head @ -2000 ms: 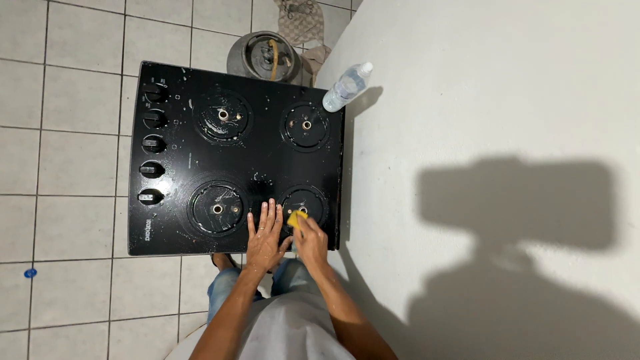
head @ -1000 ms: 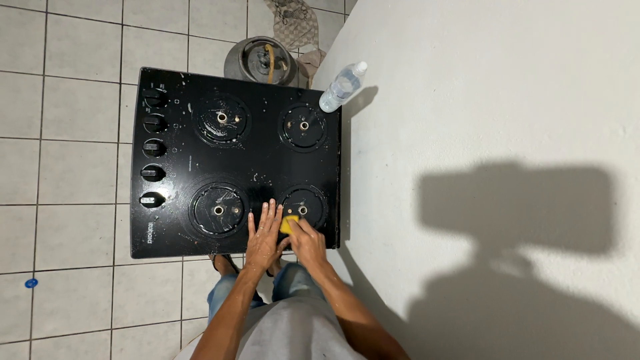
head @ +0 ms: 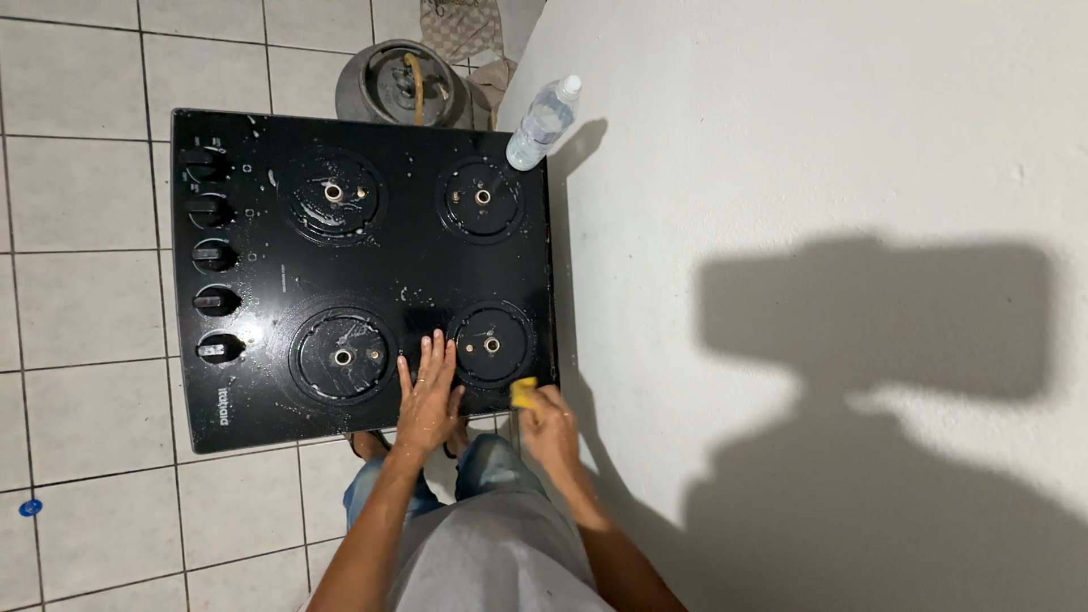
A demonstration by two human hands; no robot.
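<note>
A black gas cooktop [head: 408, 263] with four burner bases and a row of knobs [head: 215, 255] bears whitish suds and droplets. My left hand [head: 429, 391] lies flat on its near edge, fingers spread, between the two near burner bases. Closed around a yellow sponge [head: 524, 393], my right hand [head: 551, 429] is at the near right corner, just below the near right burner base [head: 491, 344]; it is slightly blurred. At the far right corner stands a clear plastic bottle [head: 542, 123] with a white cap.
Behind the cooktop is a gas cylinder [head: 399, 85] with a yellow hose, beside patterned cloth [head: 463, 30]. A white wall [head: 807, 127] runs along the right side. Pale floor tiles [head: 85, 195] lie to the left, with a small blue object [head: 31, 507] on them.
My right hand has moved with the sponge from the near right burner base toward the cooktop's near right corner. My left hand has stayed in about the same place.
</note>
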